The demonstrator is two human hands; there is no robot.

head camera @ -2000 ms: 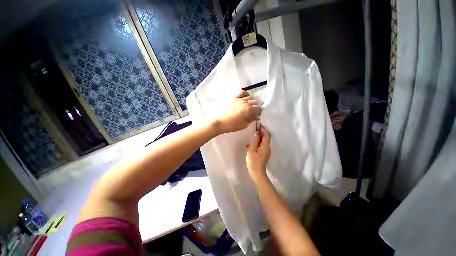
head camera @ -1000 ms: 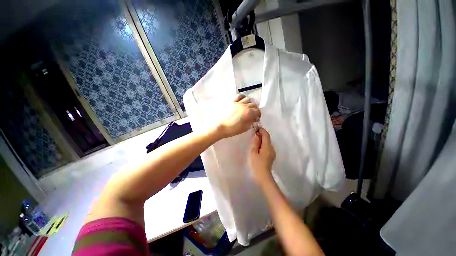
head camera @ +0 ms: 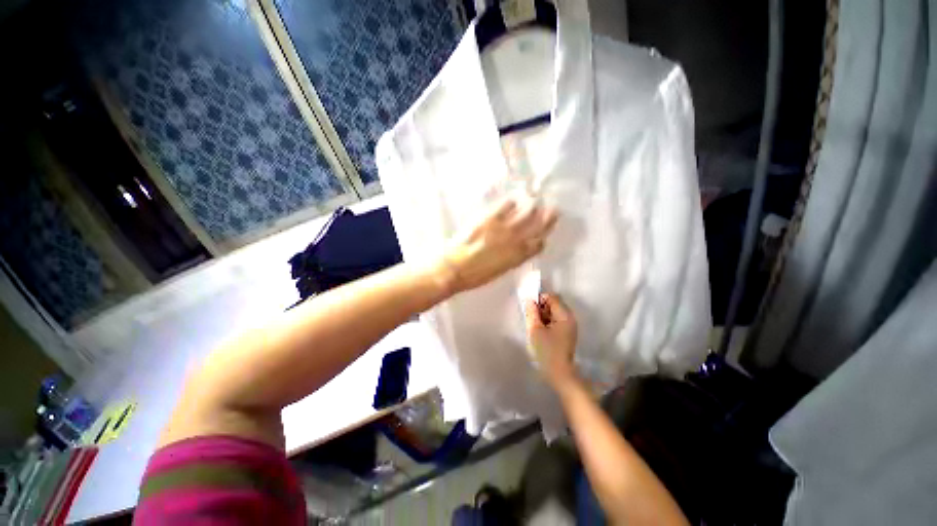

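A white long-sleeved shirt (head camera: 637, 236) hangs on a black hanger (head camera: 526, 123), its collar open at the top and its front facing me. My left hand (head camera: 503, 245) is at the centre front, fingers curled on the placket; its fingertips are partly blurred against the cloth. My right hand (head camera: 553, 327) is just below and pinches the placket edge between thumb and fingers. A short strip of cloth stands out between the two hands. No button can be made out.
A long white table (head camera: 195, 349) stands at the left, with a black phone (head camera: 392, 378), folded dark garments (head camera: 344, 252), bottles (head camera: 64, 409) and folders (head camera: 64, 483). A rail post (head camera: 765, 175) stands to the right. A pale garment (head camera: 873, 421) hangs at the right edge.
Both hands have moved lower down the shirt front, and the gap between them has widened. The view has tilted down, so the shirt's collar sits higher and the overhead rail is out of view.
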